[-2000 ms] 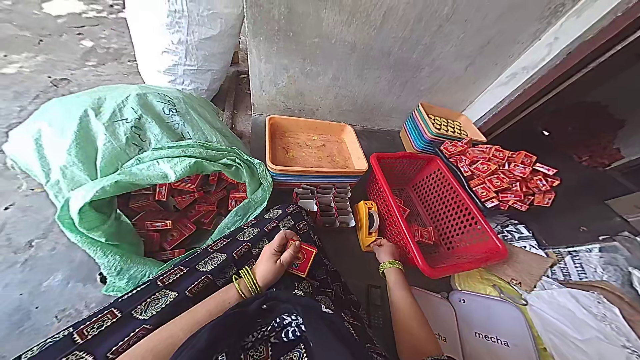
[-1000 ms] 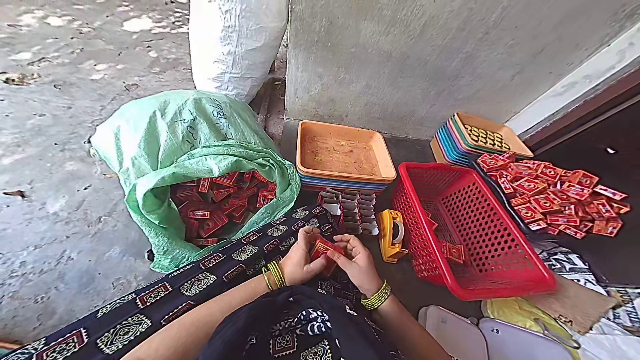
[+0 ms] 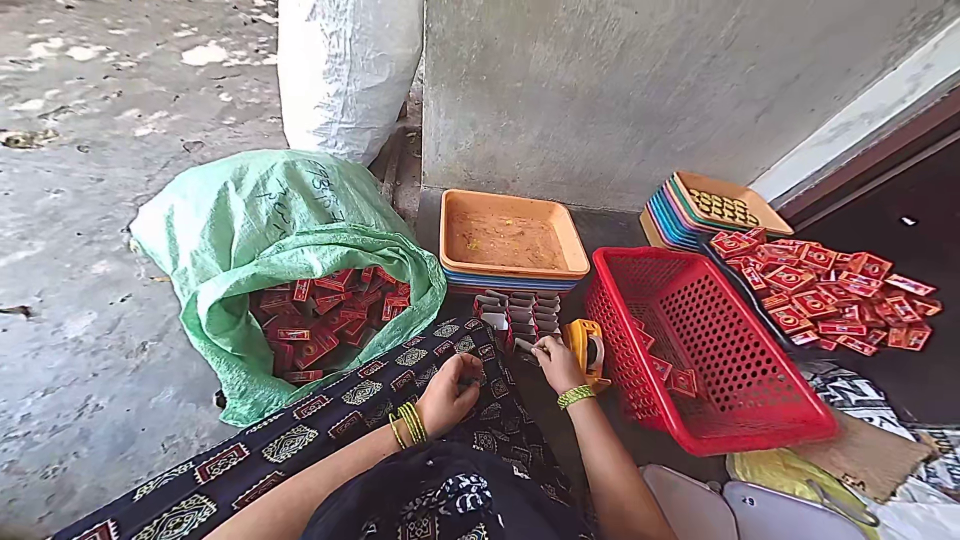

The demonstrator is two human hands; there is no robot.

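Observation:
My left hand is held over the patterned dark cloth on my lap, fingers curled; whether anything is inside is hidden. My right hand has its fingertips on a small open carton at the near edge of a group of upright open cartons. Just right of that hand stands a yellow tape dispenser with a roll in it. A green woven sack, its mouth open toward me, holds many small red boxes. The red perforated plastic basket has several red boxes inside.
Behind the cartons is a stack of plastic trays, orange on top. Another tray stack holds small yellowish items. Red boxes are heaped at the right. A white sack leans by the concrete wall. Lids lie at the lower right.
My hands were together on a red box one second ago; now they are apart. My right hand has moved forward to the open cartons. Two seconds ago it was at the tape dispenser.

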